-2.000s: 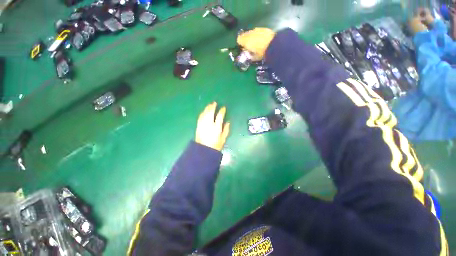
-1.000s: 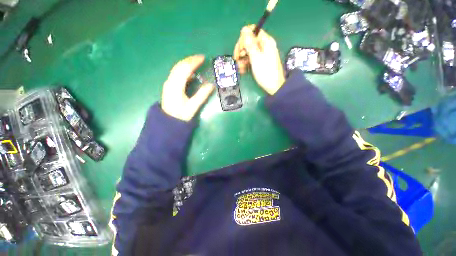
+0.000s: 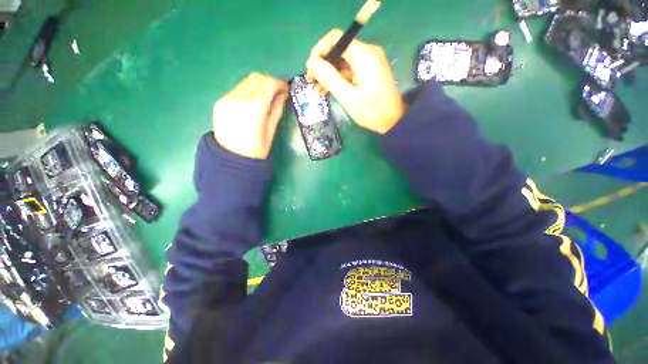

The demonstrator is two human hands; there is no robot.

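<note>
An open phone unit lies on the green mat in front of me, slightly tilted, its silvery-blue board facing up and its dark end toward me. My right hand holds a dark pen-like tool with a pale blunt end pointing up and away; its fingertips are at the unit's far end and hide the tool's working tip. My left hand is at the unit's far left edge with fingers bent together; whether it grips the unit's edge or a small part is unclear.
A second open phone unit with a white round part lies at right. A heap of units is at far right. A clear blister tray with dark units is at left, a long dark unit beside it. Blue plastic shows at lower right.
Two seconds ago my right hand was far off at the units farther up. Since one second ago, both hands have closed in on the far end of the unit, which is now slightly tilted.
</note>
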